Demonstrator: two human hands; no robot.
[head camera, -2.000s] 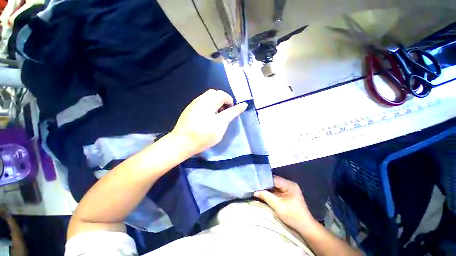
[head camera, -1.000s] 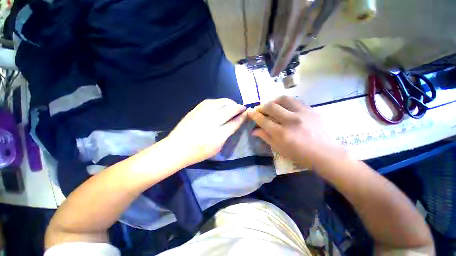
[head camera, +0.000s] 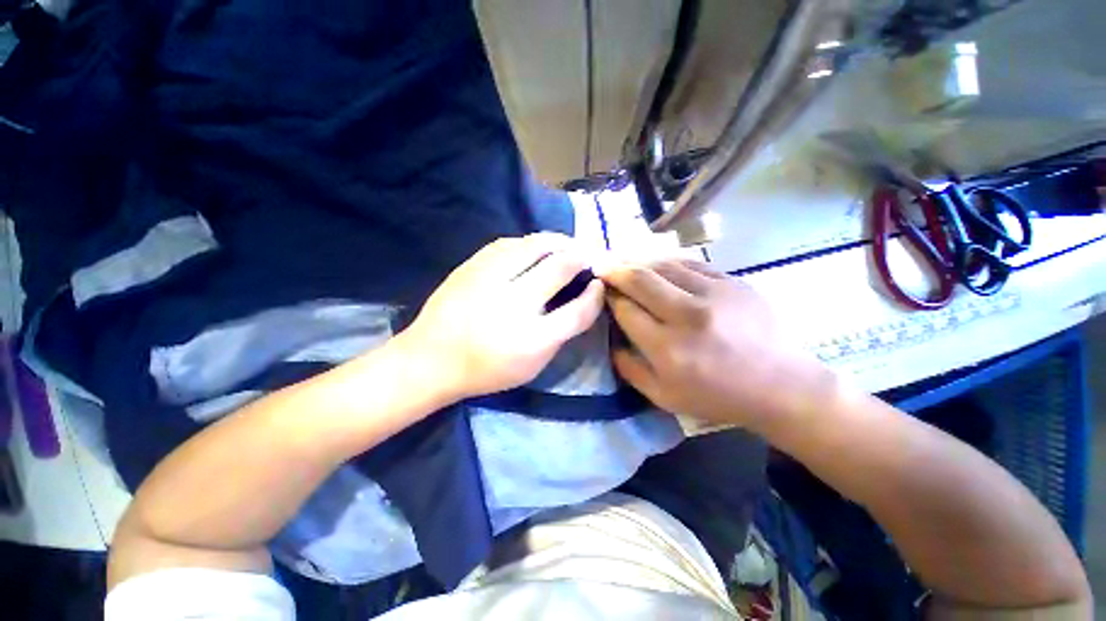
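A navy garment (head camera: 303, 146) with light grey panels and dark stripes lies across the table and hangs over the lap. My left hand (head camera: 503, 318) and my right hand (head camera: 685, 325) meet fingertip to fingertip just in front of the needle plate (head camera: 606, 221). Both pinch the garment's edge between them; the pinched spot is mostly hidden by the fingers. The presser foot area (head camera: 655, 182) is just beyond the fingertips, blurred, with no cloth seen under it.
Red-handled scissors (head camera: 895, 261) and dark-handled scissors (head camera: 985, 243) lie right of the needle. A printed ruler scale (head camera: 922, 330) runs along the table front. A blue basket (head camera: 1053, 425) stands below right. A purple thing (head camera: 34, 406) is at the left edge.
My right hand has come up from the garment's lower edge to meet my left hand near the needle plate. The view has shifted, and the machine head looks nearer.
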